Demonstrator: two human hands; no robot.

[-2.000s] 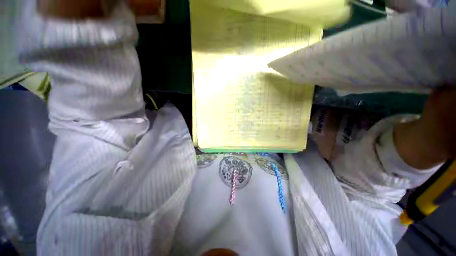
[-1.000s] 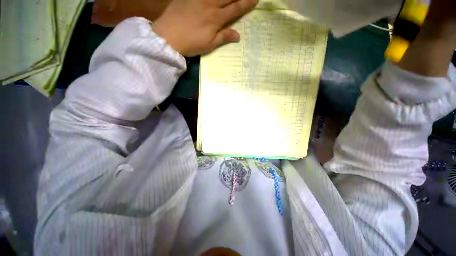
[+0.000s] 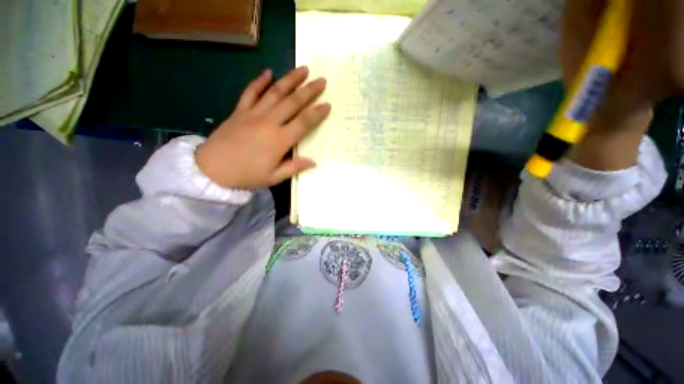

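A stack of pale yellow printed record forms [image 3: 390, 150] lies in front of me at the bench edge. My left hand [image 3: 264, 133] rests flat with fingers spread on the left edge of the forms and holds nothing. My right hand [image 3: 626, 82] is at the upper right, dark and blurred, around a thick yellow marker pen [image 3: 577, 105] with a black band. A white lined sheet with handwriting [image 3: 495, 37] is raised over the upper right of the forms, beside my right hand. Its contact with that hand is unclear.
A brown leather-cover notebook [image 3: 199, 20] lies on the green bench mat [image 3: 172, 90] at the upper left. More yellow-green sheets [image 3: 45, 60] lie at the far left. A brown item with dark print [image 3: 484, 202] is right of the forms, below clear plastic.
My left hand has come down from the top of the forms to their left edge. My right hand and marker have moved slightly left and down. The white sheet's handwriting now shows.
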